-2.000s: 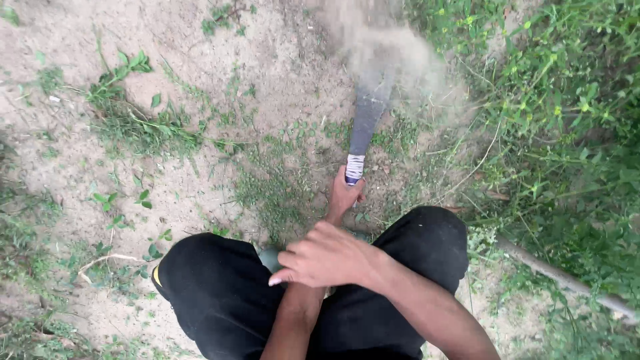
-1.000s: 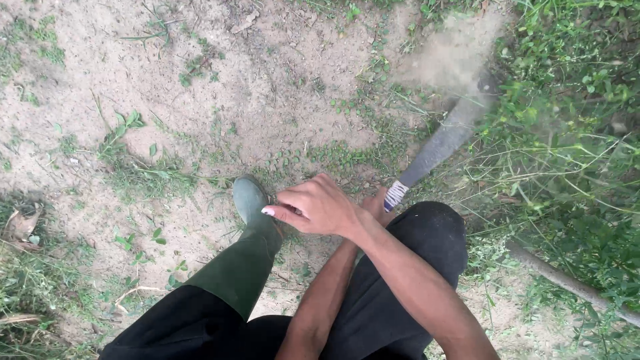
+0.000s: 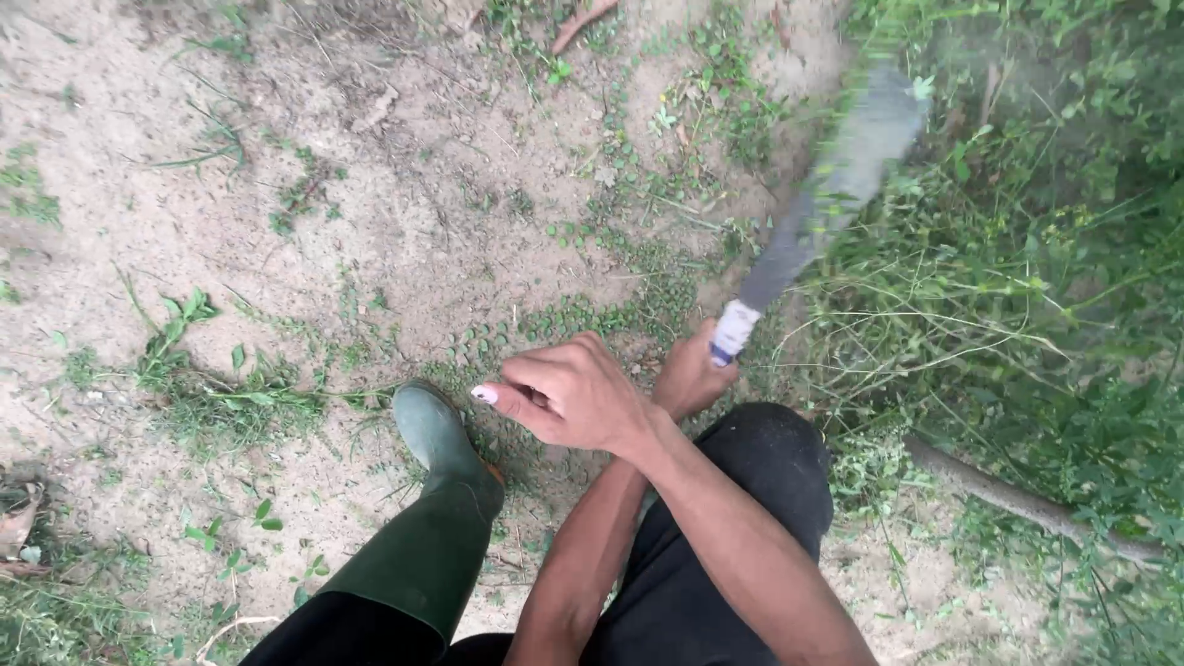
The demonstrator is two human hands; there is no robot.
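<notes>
My left hand (image 3: 696, 372) grips the white-and-blue wrapped handle of a machete (image 3: 800, 236). Its broad grey blade points up and right into the edge of the green weeds (image 3: 980, 277), and its far end is blurred by motion. My right forearm crosses over my left forearm. To the left of the handle, my right hand (image 3: 573, 393) is loosely curled, back upward, thumb toward the left, with no object visible in it. The undersides of both hands' fingers are mostly hidden.
A green rubber boot (image 3: 444, 518) stands on sandy soil at lower left, and my bent knee (image 3: 772, 462) in dark trousers is at lower right. A thick branch (image 3: 1027, 504) lies among weeds on the right. Low creeping plants (image 3: 592, 319) grow ahead of my hands.
The machete blade has swung rightward, from pointing nearly straight ahead to reaching into the weeds. The dust seen around the blade has thinned. The boot has come into fuller view.
</notes>
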